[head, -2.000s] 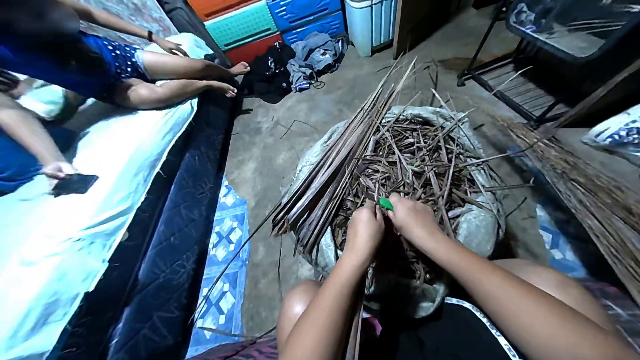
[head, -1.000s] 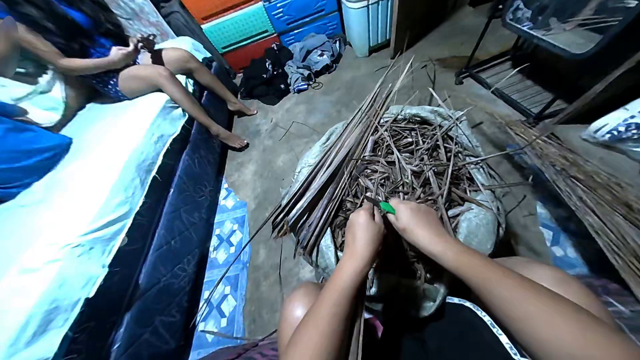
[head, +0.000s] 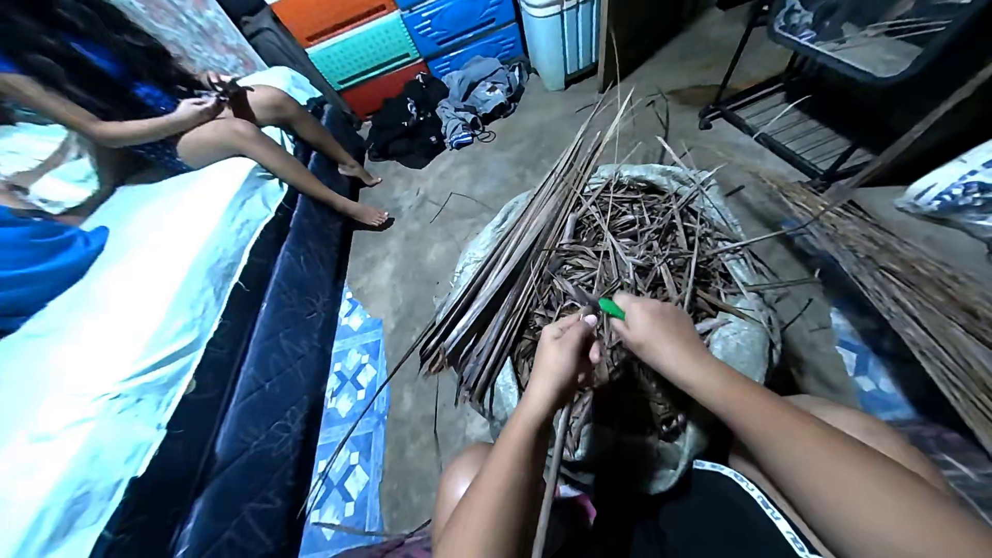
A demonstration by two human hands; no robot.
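Observation:
My right hand (head: 659, 329) is closed on the green handle of a small knife (head: 611, 308), its blade pointing left. My left hand (head: 564, 353) pinches a thin brown stalk (head: 555, 473) just beside the blade; the stalk runs down between my forearms. Both hands are above an open woven sack (head: 740, 349) with its rim rolled down, full of dry leaf scraps (head: 643, 240). A bundle of long dry palm-like leaves (head: 504, 294) lies slanted across the sack's left rim.
Another person (head: 225, 139) sits on the sheet-covered mattress (head: 139, 310) at left, feet on the floor. Clothes (head: 446, 108) lie before plastic drawers (head: 364, 46). A long bundle of dry stalks (head: 899, 287) lies at right, near a black metal-framed stand (head: 814, 116).
The other person has turned from leaning over the mattress, hand on a dark flat object, to sitting with hands together and feet on the floor. My hands stay close together over the sack.

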